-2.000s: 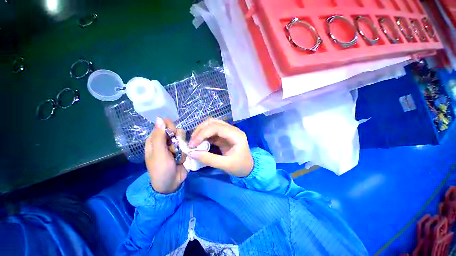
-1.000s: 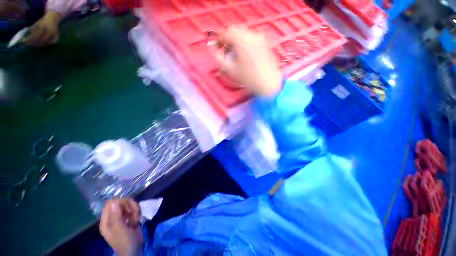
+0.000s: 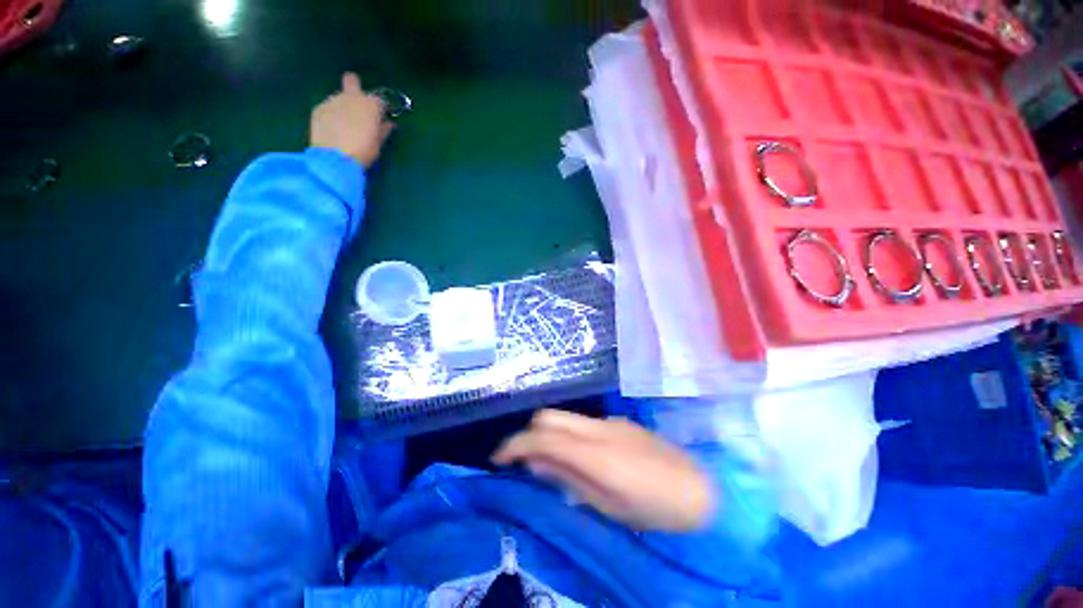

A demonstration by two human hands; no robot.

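Note:
My left hand [image 3: 349, 124] is stretched over the dark green bench, its fingers at the edge of a silver ring [image 3: 394, 102]; a closed hold cannot be made out. My right hand [image 3: 612, 468] is blurred, low in front of my body, fingers extended, with nothing visible in it. The coral-red tray [image 3: 774, 283] holds a row of rings along its near edge and one ring [image 3: 786, 175] in the row behind. The white cloth is not visible. A white bottle [image 3: 463, 323] stands with its round lid [image 3: 392, 292] open to the left.
More rings [image 3: 190, 150] lie on the green bench [image 3: 499, 131] at the left. Clear film [image 3: 540, 327] with thin slivers covers the mesh mat. White sheets [image 3: 641, 238] stick out under the tray. A blue parts bin [image 3: 968, 410] is at the right.
My right hand has left the tray and come back near my body; a ring now sits in the second row. My left hand has moved from the bench edge out to a ring.

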